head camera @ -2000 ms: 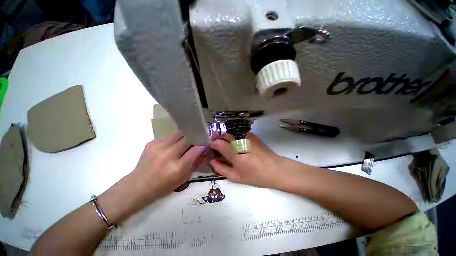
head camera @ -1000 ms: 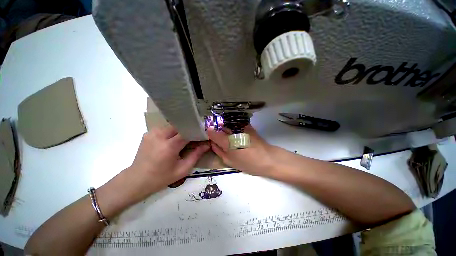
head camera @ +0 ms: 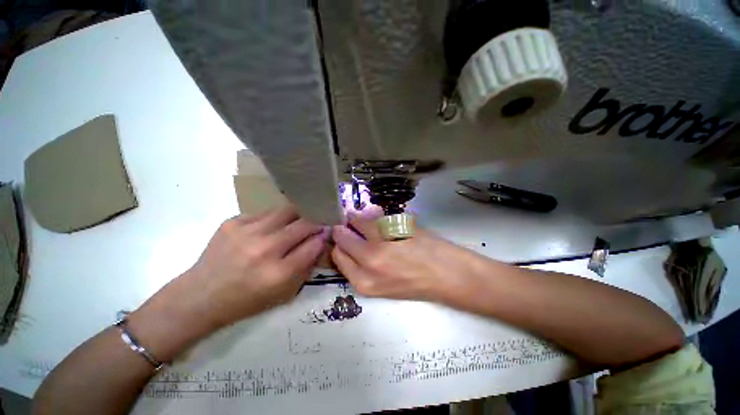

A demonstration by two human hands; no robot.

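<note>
A khaki cloth piece [head camera: 253, 188] lies at the needle area, partly hidden behind the machine head and my fingers. My left hand [head camera: 258, 251] pinches its near edge with bent fingers. My right hand [head camera: 389, 263] pinches the cloth too, its fingertips touching those of my left hand, just in front of the lit needle area [head camera: 354, 198]. The needle tip and most of the gripped cloth are hidden. The sewing machine head [head camera: 389, 89] hangs over the work, with a small cream knob [head camera: 397, 226] in front of my right hand's fingers.
A single khaki piece [head camera: 79, 174] lies on the white table [head camera: 182, 182] at left, beside a stack of cut pieces [head camera: 10, 259] cut off by the frame. Dark thread snips [head camera: 511, 196] lie behind my right forearm. A khaki bundle [head camera: 696, 280] sits at the right end.
The view has moved closer to the machine head. My hands remain at the needle area; their fingertips have drawn together and now cover cloth that showed between them a second ago.
</note>
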